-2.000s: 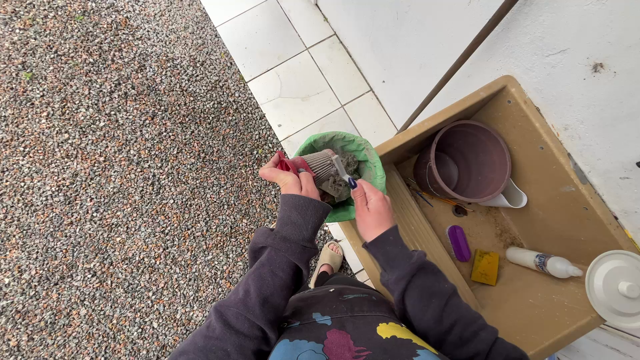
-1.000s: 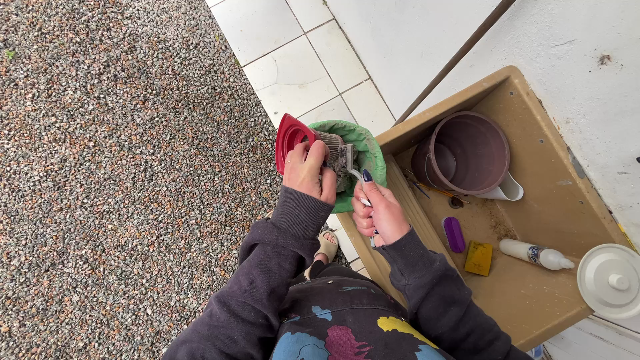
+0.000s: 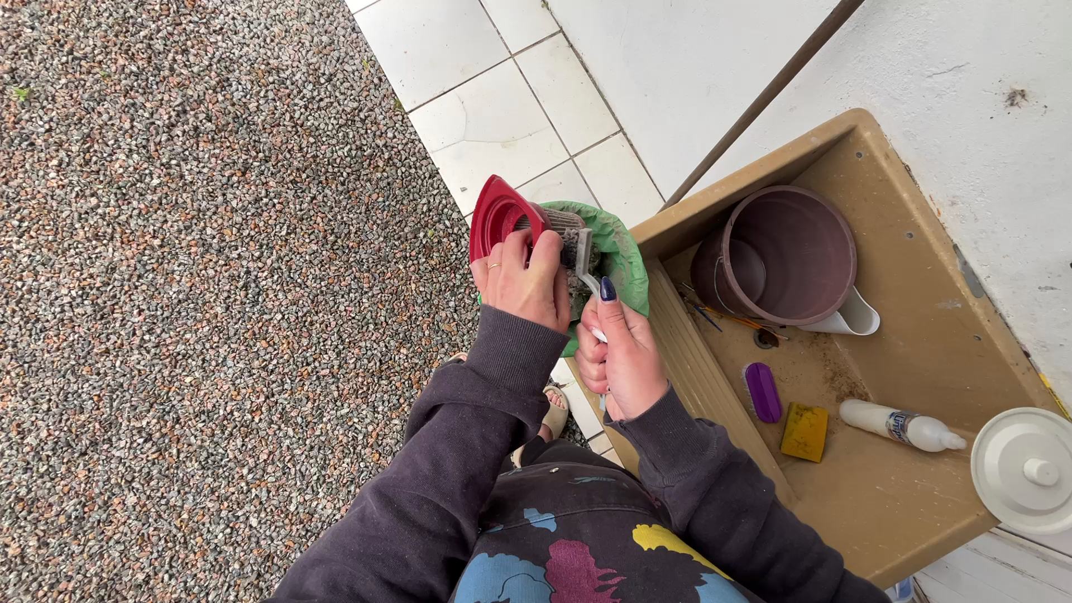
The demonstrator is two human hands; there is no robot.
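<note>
My left hand (image 3: 525,280) grips a red plastic-rimmed vacuum filter (image 3: 501,219), its pleated side (image 3: 563,220) turned to the right. In my right hand (image 3: 620,352) is the handle of a small grey brush (image 3: 584,254), whose head touches or nearly touches the pleats. Both hands are over a bin with a green bag liner (image 3: 620,251); grey dust and debris lie inside it, partly hidden by the filter and my hands.
On the right stands a tan utility sink (image 3: 913,335) holding a brown bucket (image 3: 787,255), a white scoop-like piece (image 3: 854,316), a purple brush (image 3: 762,392), a yellow sponge (image 3: 804,432) and a white bottle (image 3: 896,424). A white lid (image 3: 1026,469) sits at its corner. Gravel (image 3: 209,293) spreads left.
The filter has been turned in my left hand, so its red rim now faces up and left. My right hand with the brush has moved slightly down from where it was two seconds ago.
</note>
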